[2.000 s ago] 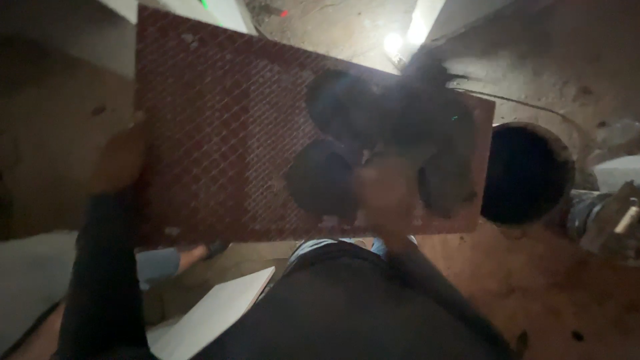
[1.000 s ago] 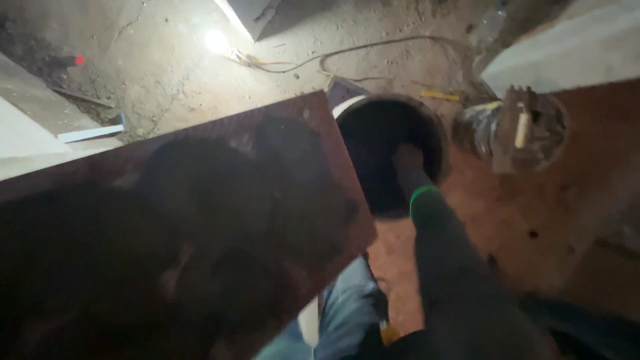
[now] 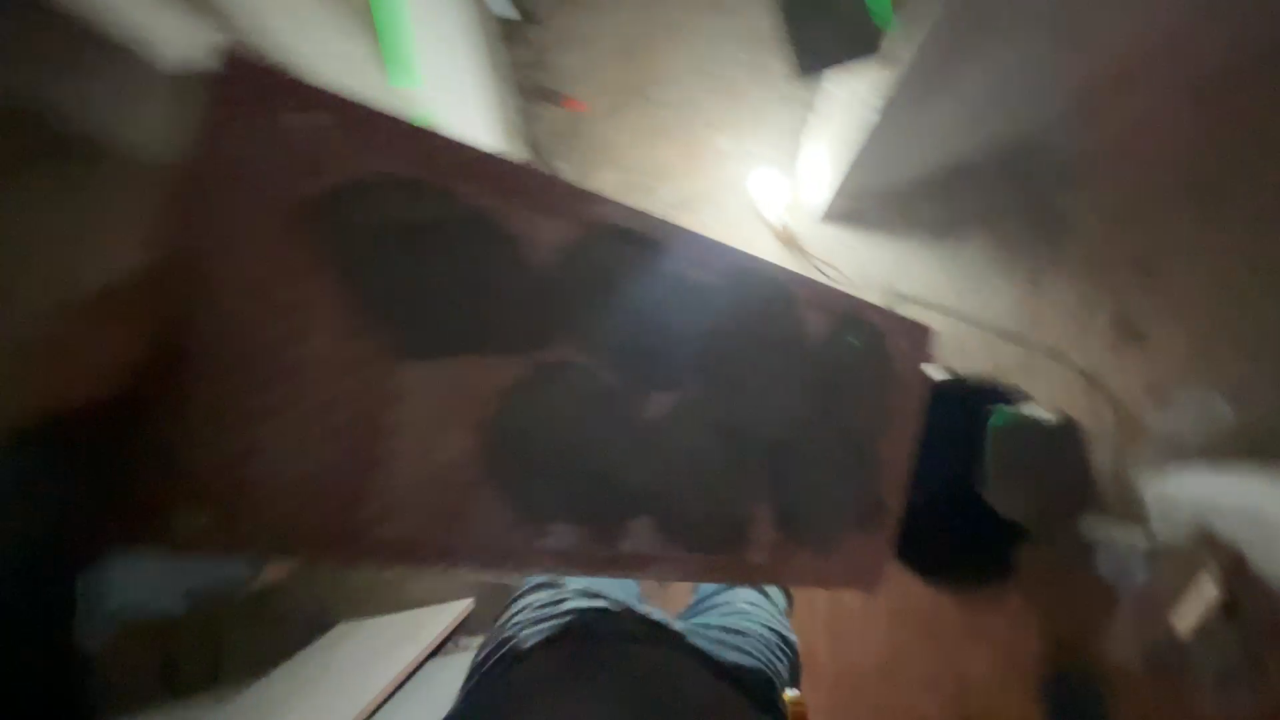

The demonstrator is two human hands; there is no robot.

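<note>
A large reddish-brown tile lies tilted across the view, its upward face carrying several dark lumps of what looks like mortar. At its left edge is my left hand, dark and blurred, holding that side. Beyond the tile's right end stands a dark round bucket, partly covered by the tile. My right hand is a blurred dark shape over the bucket's right side, with a green glint on it. Whether it holds a lump of mortar cannot be made out.
A bright lamp with a cable lies on the floor behind the tile. Pale panels stand at the upper left, one crossed by a green light line. A light board lies at the lower left. Blurred items are right of the bucket.
Two seconds ago my right hand was at the lumps on the tile; one second ago it was inside the bucket. The lumps now reach farther toward the tile's left end than two seconds ago.
</note>
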